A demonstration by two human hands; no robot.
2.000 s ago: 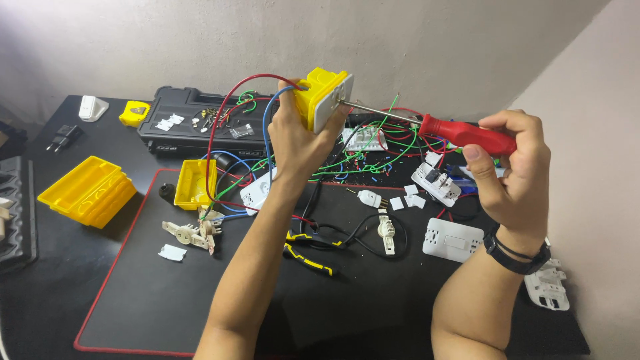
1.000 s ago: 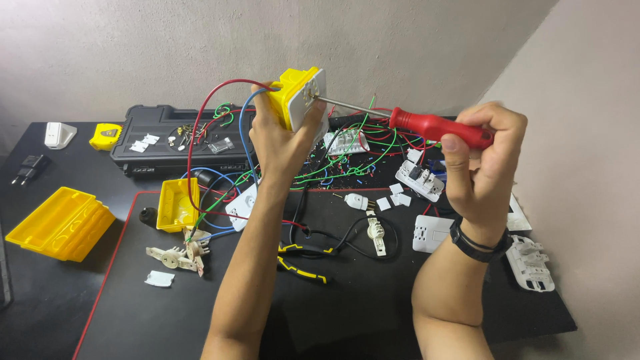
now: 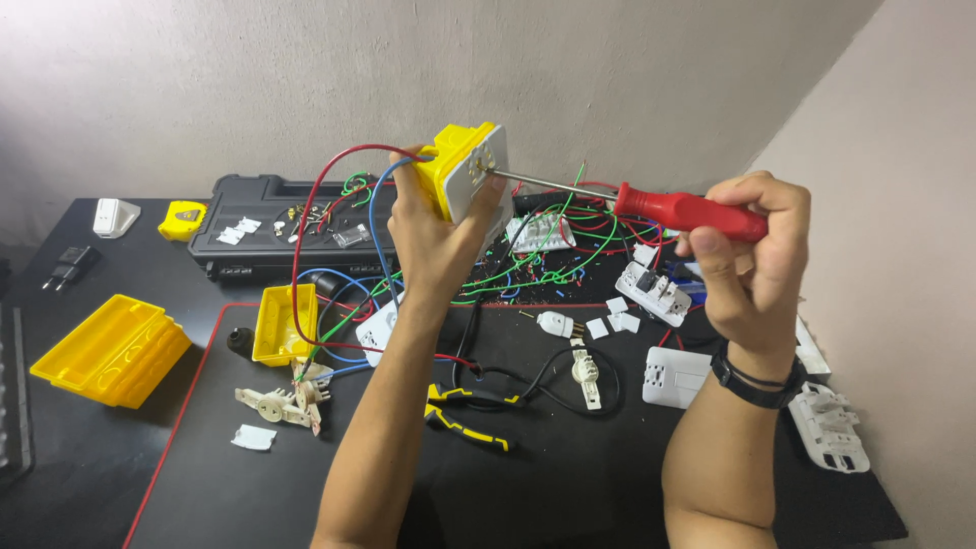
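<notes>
My left hand [image 3: 435, 236] holds up a yellow plastic electrical box [image 3: 451, 149] with a white socket faceplate [image 3: 480, 171] on its front, the thumb pressing against the plate. A red wire [image 3: 309, 221] and a blue wire [image 3: 375, 206] come out of the box's back and loop down toward the mat. My right hand [image 3: 751, 255] grips the red handle of a screwdriver [image 3: 686, 213]. Its steel shaft points left, with the tip at the middle of the faceplate; whether it sits in a screw cannot be told.
A black tool case [image 3: 290, 259] with small screws on top stands by the wall. Yellow boxes [image 3: 114, 354] lie left, another [image 3: 284, 354] nearer the middle. Yellow-and-black pliers [image 3: 473, 435], a white plug [image 3: 555, 324], socket parts [image 3: 585, 374] and a white plate [image 3: 675, 377] lie on the mat.
The view has shifted a little. Both hands keep their hold on the box and the screwdriver, with the tip still at the faceplate; my right hand's grip on the handle has altered slightly.
</notes>
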